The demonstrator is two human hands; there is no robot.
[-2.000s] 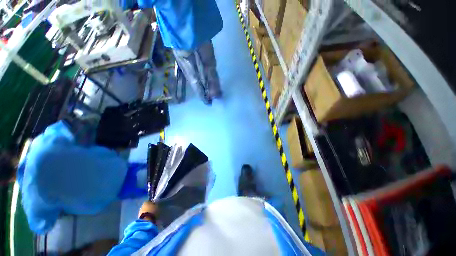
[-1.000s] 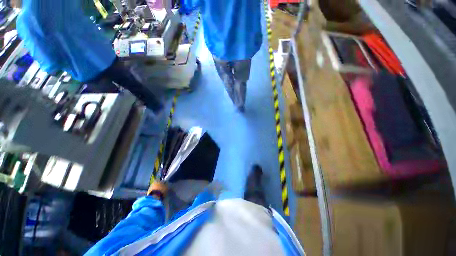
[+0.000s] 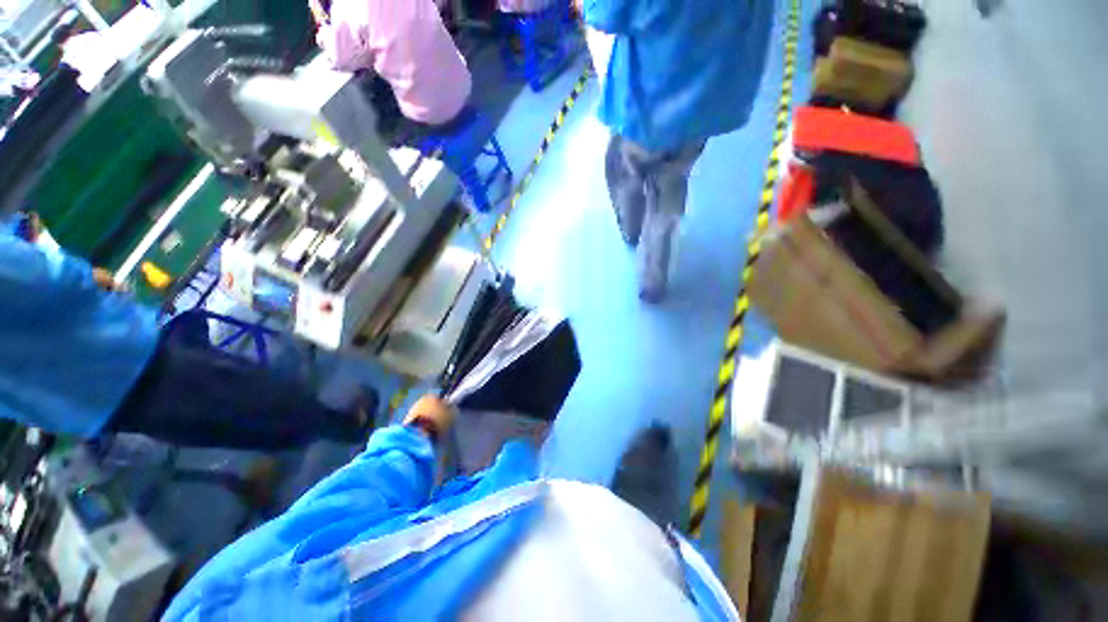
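Note:
My left hand (image 3: 433,416) is low in the middle left of the view, at the end of a light blue sleeve, with a dark band at the wrist. It is shut on several thin black blister trays (image 3: 535,374), which fan out ahead of the hand. A whitish, limp sheet (image 3: 508,352) lies among the trays. Their lower part is partly hidden by the hand and sleeve. My right hand is not in view.
A person in a blue smock (image 3: 668,73) is ahead in the blue aisle. Another person's blue sleeve (image 3: 55,328) and dark leg are at left, beside a bench machine (image 3: 328,243). Yellow-black tape (image 3: 735,328) edges the aisle; cartons (image 3: 838,292) stand at right. A seated person wears pink (image 3: 395,55).
The view has moved forward along the aisle. The machine and a seated person in pink now show at left, and open cartons at right. The left hand still holds the black trays.

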